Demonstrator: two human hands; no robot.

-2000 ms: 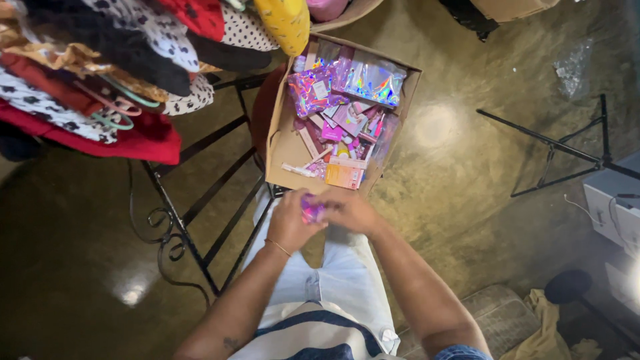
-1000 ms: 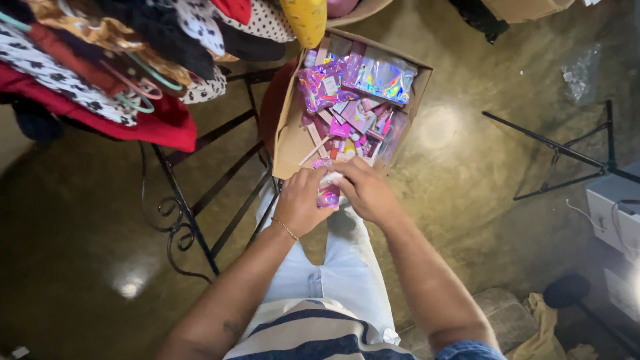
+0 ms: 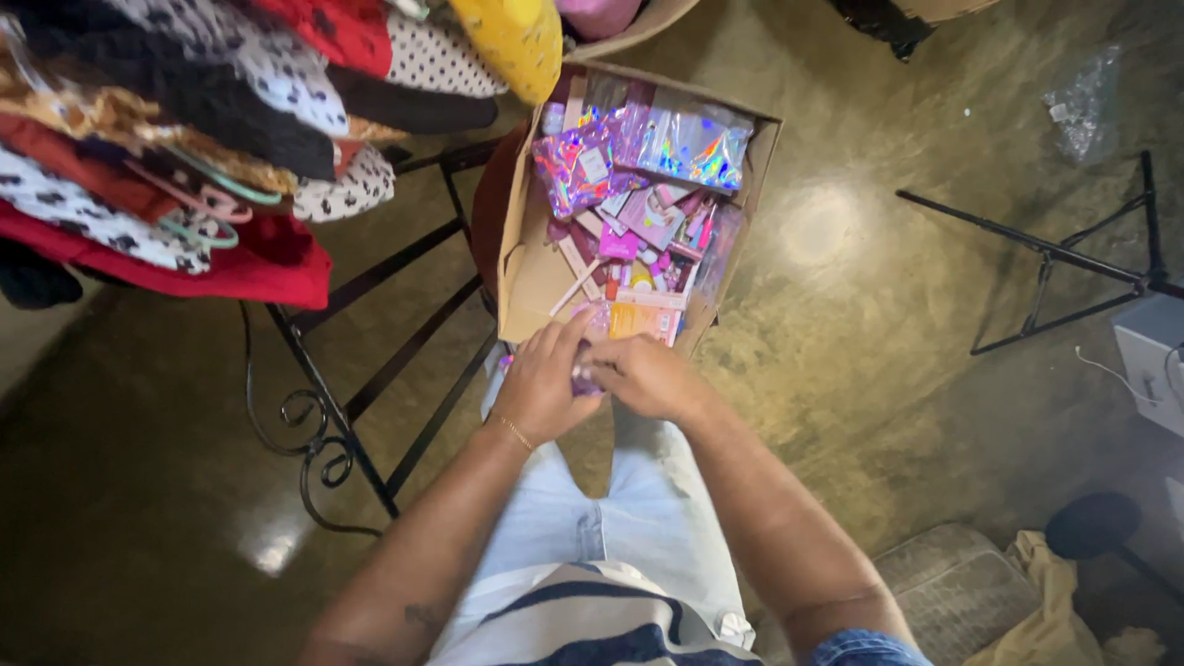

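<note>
My left hand (image 3: 546,384) is closed around a small shiny purple packet (image 3: 585,377), just beyond my lap. My right hand (image 3: 647,375) meets it from the other side, its fingers on the packet; they are blurred and partly cover it. Right past my hands lies an open cardboard box (image 3: 523,310). It holds a holographic purple pouch (image 3: 573,166), a clear iridescent pouch (image 3: 694,143), an orange and pink packet (image 3: 645,322), a thin pale stick (image 3: 575,287) and several small pink and purple cosmetic items.
Hanging clothes (image 3: 185,120) crowd the upper left, above a black metal frame (image 3: 333,407) with scrolls. A black folding stand (image 3: 1064,254) and a white box (image 3: 1152,356) are at the right. A grey cushion (image 3: 957,578) lies on the floor at lower right, beside beige cloth (image 3: 1045,610).
Both hands have stayed together near the box's near edge, shifting their grip on the small purple packet. The box's larger pouches look the same.
</note>
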